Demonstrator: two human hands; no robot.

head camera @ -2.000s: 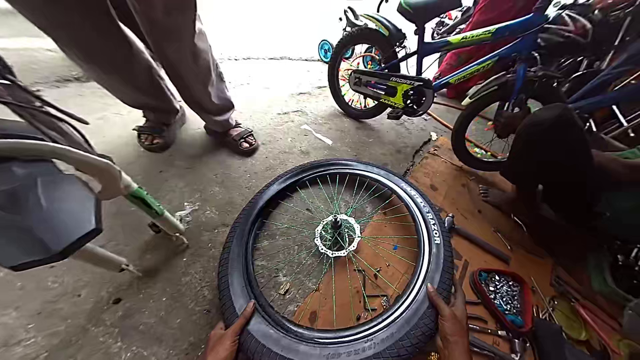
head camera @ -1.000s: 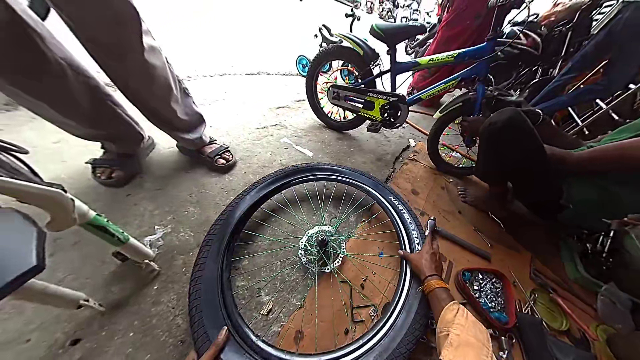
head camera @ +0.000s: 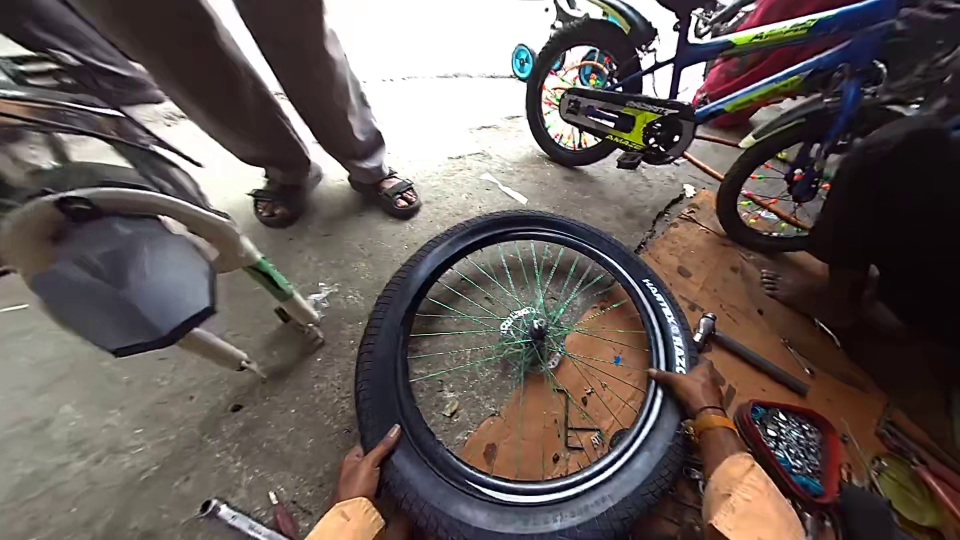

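A bicycle wheel with a black tyre (head camera: 386,352), green spokes and a disc rotor (head camera: 517,321) at its hub fills the lower middle of the head view. My left hand (head camera: 364,465) grips the tyre at its lower left, thumb on top. On the right side my right hand (head camera: 691,386) holds the tyre and rim, thumb over the rim's edge. Just right of that hand lies a hammer (head camera: 750,358) on brown cardboard. Hex keys (head camera: 576,431) show through the spokes. The tyre's lowest part is cut off by the frame.
A red tray of small metal parts (head camera: 795,450) sits at the lower right. A blue child's bicycle (head camera: 720,97) stands behind, a white bicycle frame part (head camera: 247,262) at left. A person's sandalled feet (head camera: 390,191) are ahead; another person's bare foot (head camera: 787,285) is at right.
My right hand has moved up from the tyre's lower right to its right side. The rotor looks tilted now, where it faced the view more squarely before. My left hand has stayed at the lower left.
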